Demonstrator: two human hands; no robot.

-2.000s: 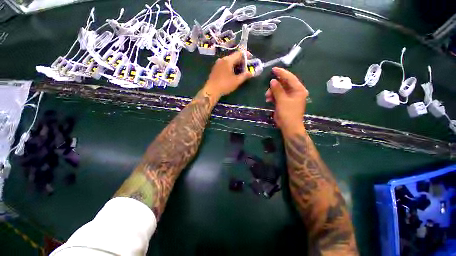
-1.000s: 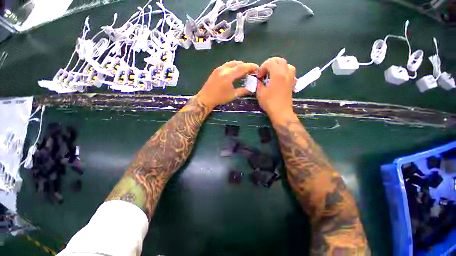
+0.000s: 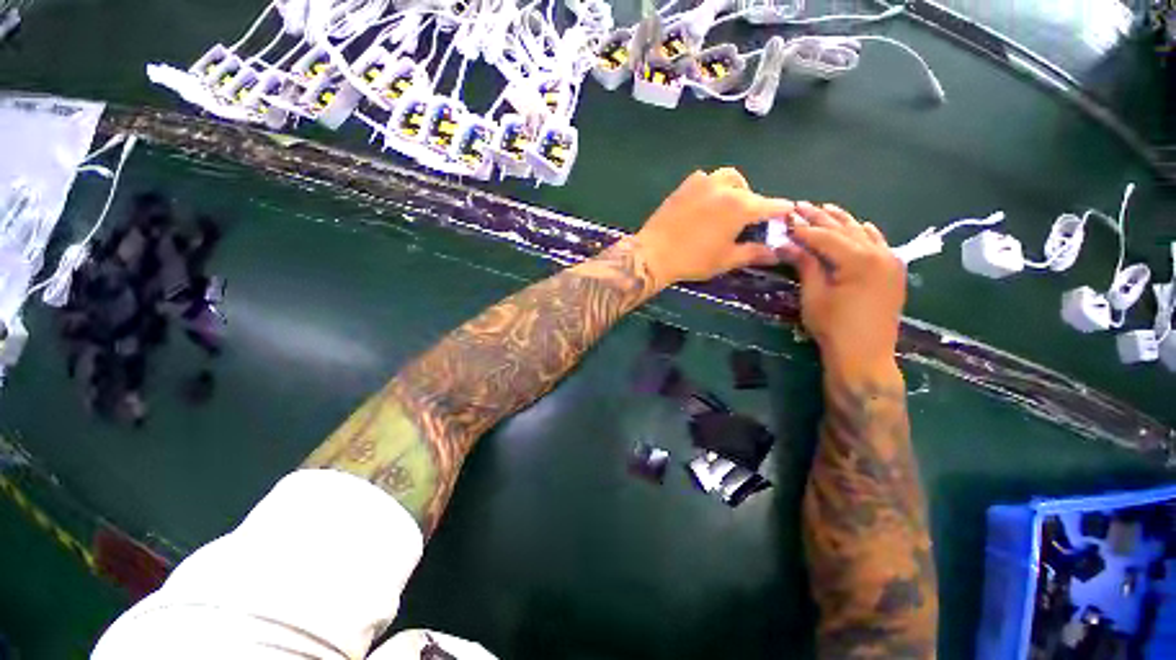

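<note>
My left hand (image 3: 713, 228) and my right hand (image 3: 851, 273) meet just above the dark rail. Between their fingertips they hold a white adapter unit (image 3: 776, 233), mostly hidden by the fingers, with a dark part showing at its left side. A white cord (image 3: 939, 237) comes out to the right behind my right hand. A small heap of black pieces (image 3: 733, 436) lies on the near side of the rail, between my forearms; some have shiny faces.
Open adapters (image 3: 442, 129) with coiled cords lie beyond the dark rail (image 3: 516, 228) at left. White adapters (image 3: 992, 253) lie at right. A larger heap of black pieces (image 3: 136, 303) is at left. A blue bin (image 3: 1012, 580) with black pieces stands at lower right. White sheet (image 3: 45, 181) at far left.
Two seconds ago my hands were apart, with the adapter in my left hand; now both are on it. The view has shifted and tilted, so my hands appear further right.
</note>
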